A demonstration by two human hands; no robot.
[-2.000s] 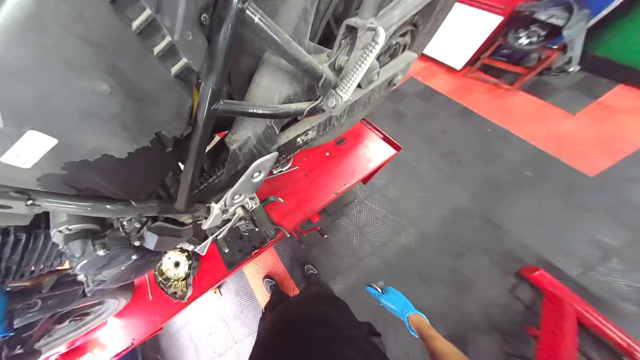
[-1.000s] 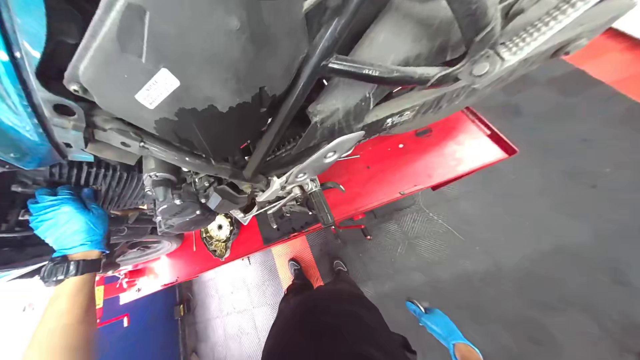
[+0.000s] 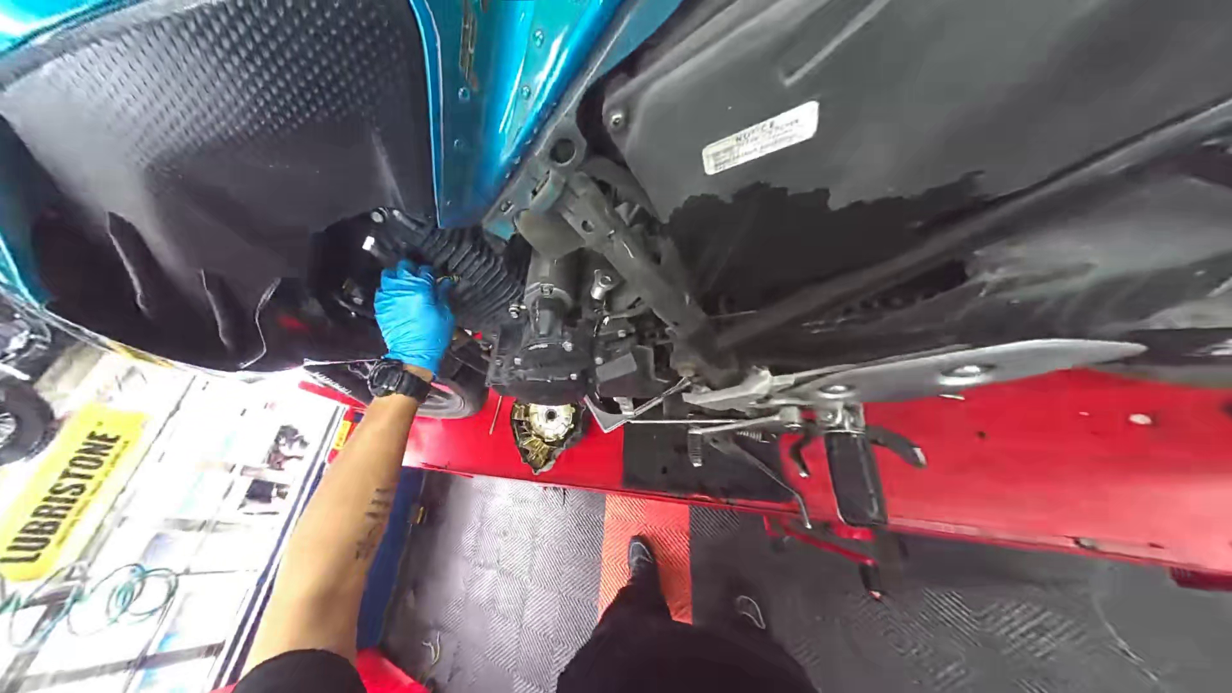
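Note:
My left hand [image 3: 414, 316], in a blue glove with a watch at the wrist, reaches under the teal bodywork [image 3: 505, 91] of a vehicle. It rests at the black ribbed rubber boot [image 3: 476, 274]; its fingertips are partly hidden, so a grip is unclear. To the right of the hand is the dark engine casing [image 3: 549, 361]. Below that, a removed metal cover with a round gold-toned inside [image 3: 547, 423] lies on the red lift platform [image 3: 1049, 462]. A black pedal [image 3: 855, 476] hangs over the platform's edge farther right. My right hand is out of view.
A dark plastic underpanel [image 3: 866, 125] with a printed label spans the upper right. Dark metal frame tubes [image 3: 645, 279] cross the middle. A yellow sign [image 3: 72, 486] and coiled teal hose [image 3: 140, 592] are at the lower left. My shoe [image 3: 640, 553] stands on the patterned floor [image 3: 510, 568].
The view has swung left along the vehicle. My left hand, at the ribbed boot one second ago, is still beside it. My right hand, gloved in blue at the lower right in both earlier frames, has left view.

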